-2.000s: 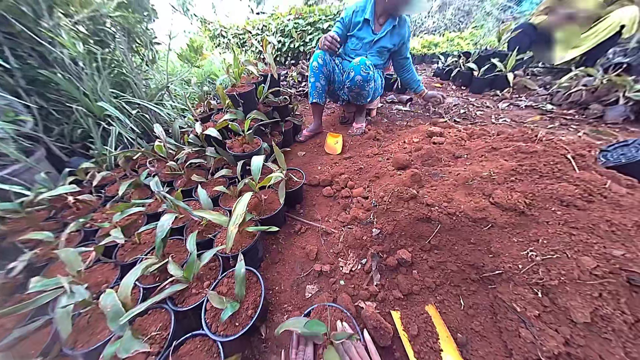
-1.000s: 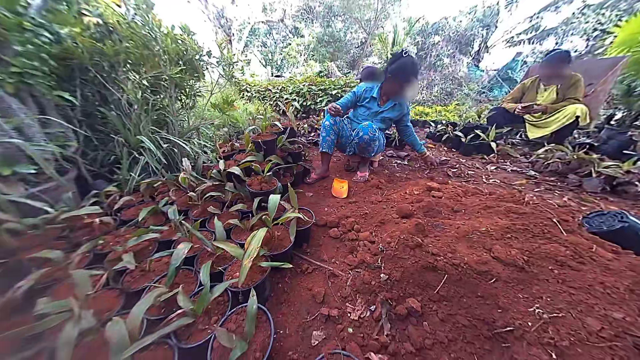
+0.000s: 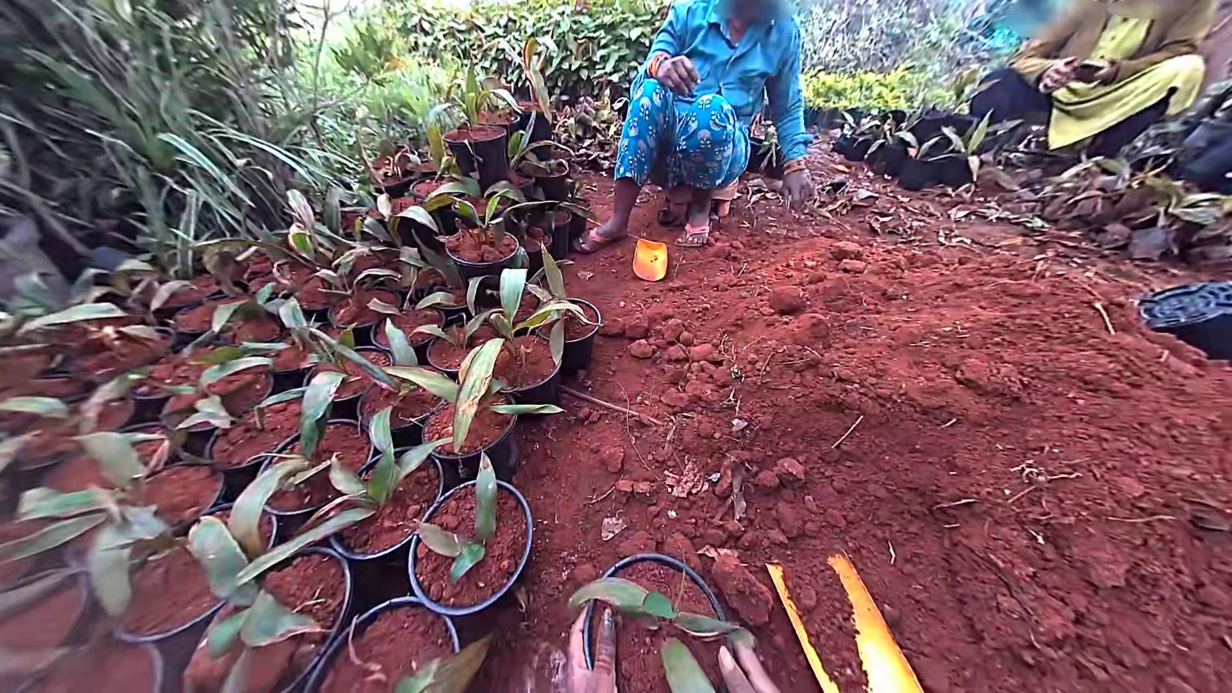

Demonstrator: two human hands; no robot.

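At the bottom edge, a round black plastic pot (image 3: pixel 712 589) holds red soil and a seedling with broad green leaves (image 3: pixel 621 594). My left hand (image 3: pixel 594 654) is against the pot's left side, its fingers at the rim. On the pot's right side lies my right hand (image 3: pixel 746 671), partly behind a leaf, with only some fingers in view. Both hands are cut off by the frame. Just right of them, a yellow scoop (image 3: pixel 871 635) rests in the red soil, partly out of view.
Rows of potted seedlings (image 3: pixel 472 549) fill the left side. A mound of red soil (image 3: pixel 962 385) spreads to the right, with a black pot (image 3: pixel 1193 313) at its edge. Ahead, a person in blue (image 3: pixel 717 115) squats behind another yellow scoop (image 3: pixel 651 260); another person (image 3: pixel 1116 67) sits farther right.
The view rose and came down again. Both hands and the near pot, out of sight or barely showing one second ago, are in view again.
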